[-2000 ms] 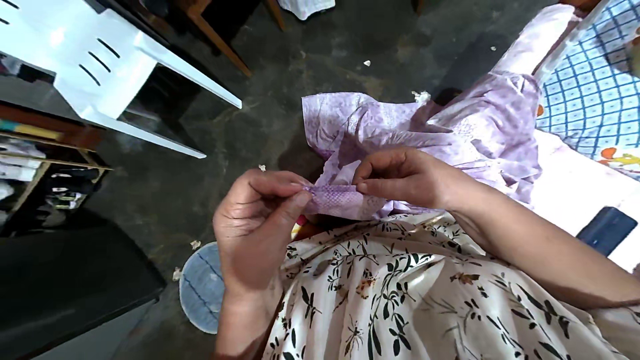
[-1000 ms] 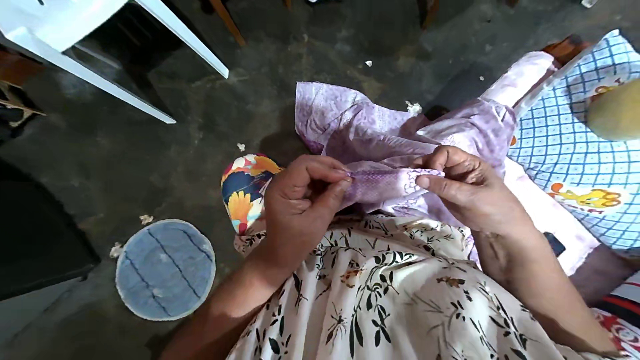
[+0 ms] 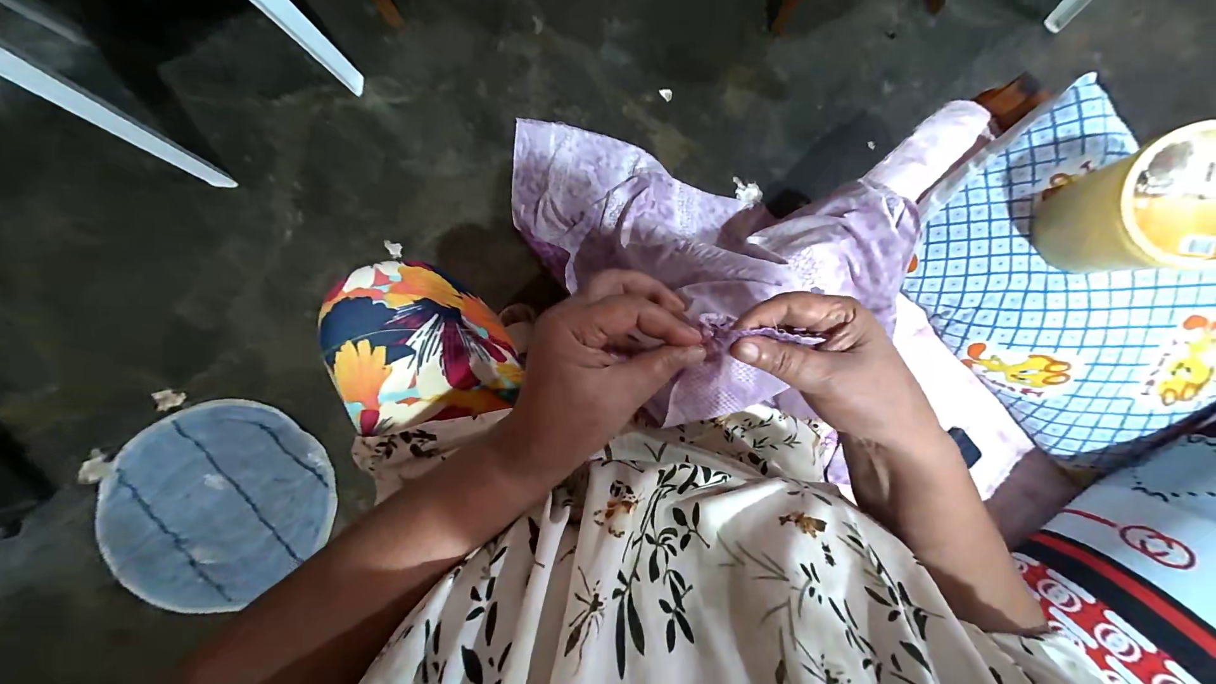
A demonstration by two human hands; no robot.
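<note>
A light purple patterned cloth (image 3: 655, 209) lies draped over and beyond my lap, its far part hanging above the dark floor. Between finger and thumb, my left hand (image 3: 617, 351) pinches a gathered bit of its edge. Close beside it, my right hand (image 3: 817, 351) grips the same edge, with a narrow strip of it showing above the thumb. The fingertips of both hands are almost together. Whether a needle or thread is between them I cannot tell. Under my forearms is a cream garment (image 3: 684, 551) with leaf and flower prints.
A round blue mat (image 3: 218, 503) lies on the floor at lower left. Brightly flowered fabric (image 3: 418, 342) covers something beside my left hand. At right, a yellowish container (image 3: 1092, 223) stands on a blue checked cloth (image 3: 988, 275). White furniture legs (image 3: 313, 43) reach in at upper left.
My hands have come closer together on the purple cloth, and the edge once stretched between them is now bunched. The view has shifted, bringing the yellowish container more fully into sight.
</note>
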